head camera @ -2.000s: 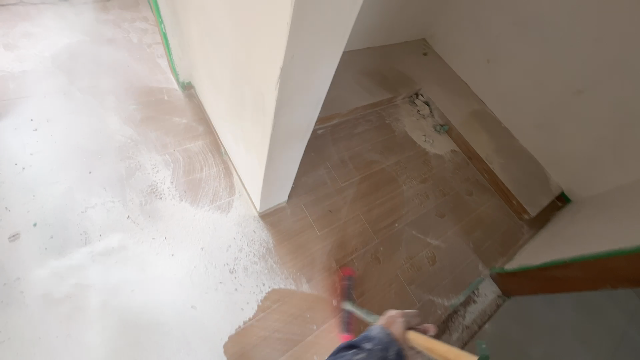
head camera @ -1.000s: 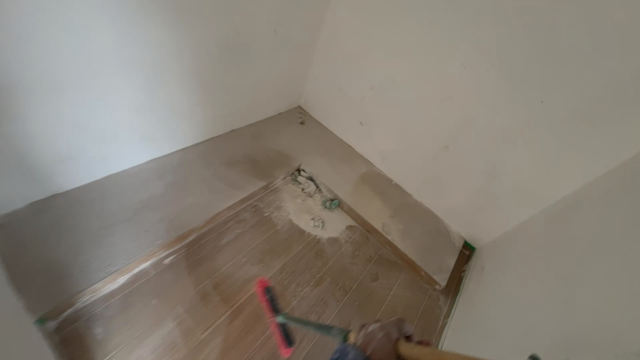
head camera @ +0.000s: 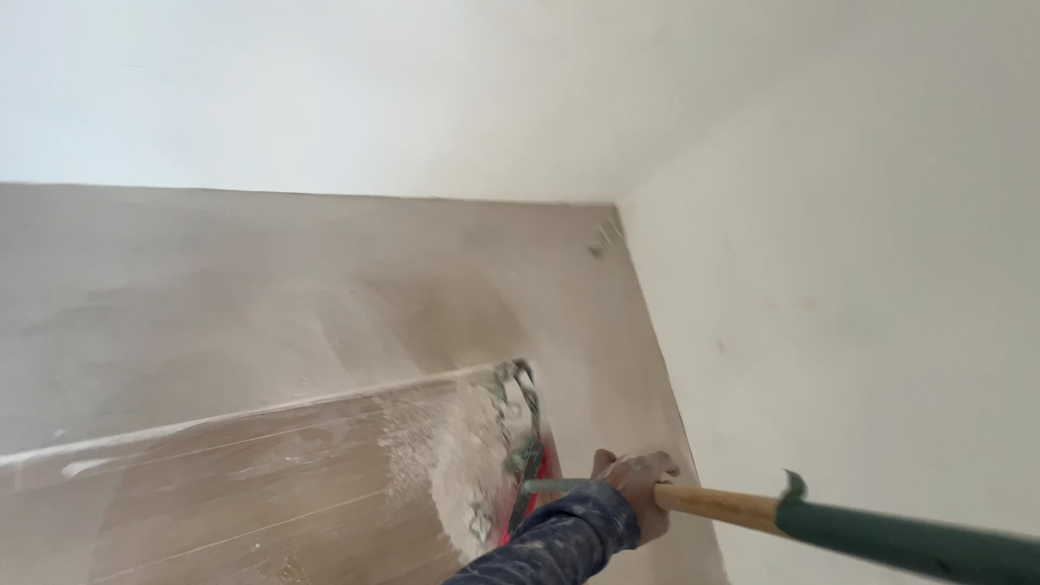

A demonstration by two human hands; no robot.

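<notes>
My left hand (head camera: 640, 487), in a dusty dark blue sleeve, is closed around the wooden broom handle (head camera: 719, 505) near its head end. Green covering with a loose, peeling tip wraps the handle farther right, where it leaves the view. The red and black broom head (head camera: 526, 496) lies against the right side of a pile of pale dust (head camera: 465, 479), close to the inner corner of the wood-look floor (head camera: 284, 496). Crumpled green strips (head camera: 512, 398) lie in the dust by the broom head. My right hand is out of view.
A grey-brown band (head camera: 244, 284) borders the floor on two sides and meets the white walls (head camera: 853, 309) at a corner. White dust lines the floor's far edge (head camera: 162, 431). A small mark (head camera: 597, 248) shows near the wall corner.
The view has turned from the dusty floor and wall end to the inner corner. The broom head has moved to the dust pile there, with my left hand still on the handle.
</notes>
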